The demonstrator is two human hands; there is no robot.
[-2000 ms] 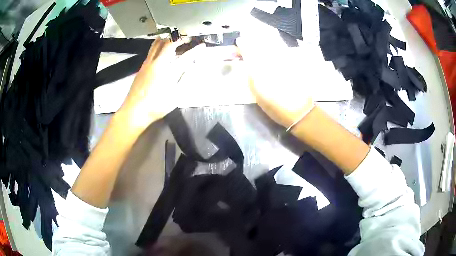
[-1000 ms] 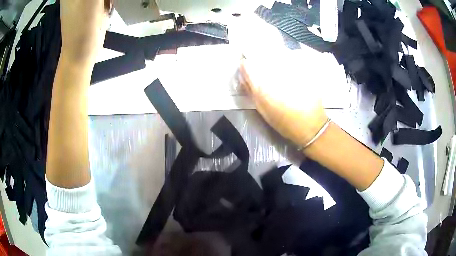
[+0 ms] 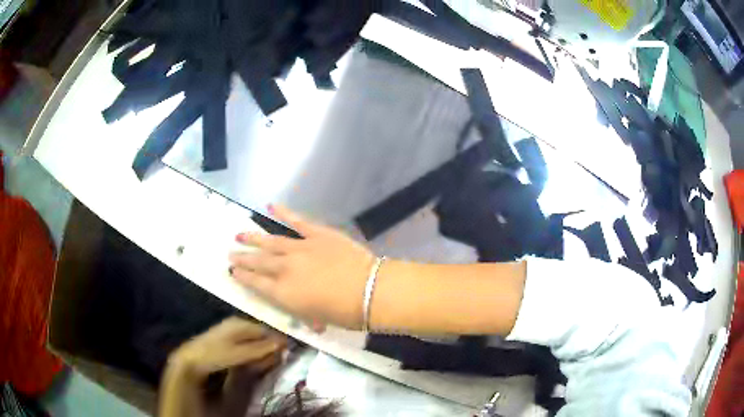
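My right hand point(image 3: 314, 273), with a thin bracelet at the wrist, lies low over the table's near left edge, palm down, fingers slightly apart. A short black strip point(image 3: 276, 226) shows beside its fingers; whether the hand grips it is hidden. My left hand point(image 3: 224, 350) is blurred and partly covered by the table edge, over an open carton point(image 3: 106, 383) below the table. Its fingers are bent and any hold is unclear. Loose black strips point(image 3: 506, 204) lie in a pile on the grey metal plate point(image 3: 367, 122). A dense black heap point(image 3: 220, 49) lies at the far left.
The sewing machine head point(image 3: 648, 16) and white plate point(image 3: 424, 49) are at the upper right. Folded black pieces point(image 3: 669, 179) lie at right. More black strips point(image 3: 465, 358) lie near my right forearm. An orange sack point(image 3: 24, 301) stands left of the carton.
The view has swung left and down, bringing the carton and sack into view. Both hands have left the machine area and are now at the table's near left edge.
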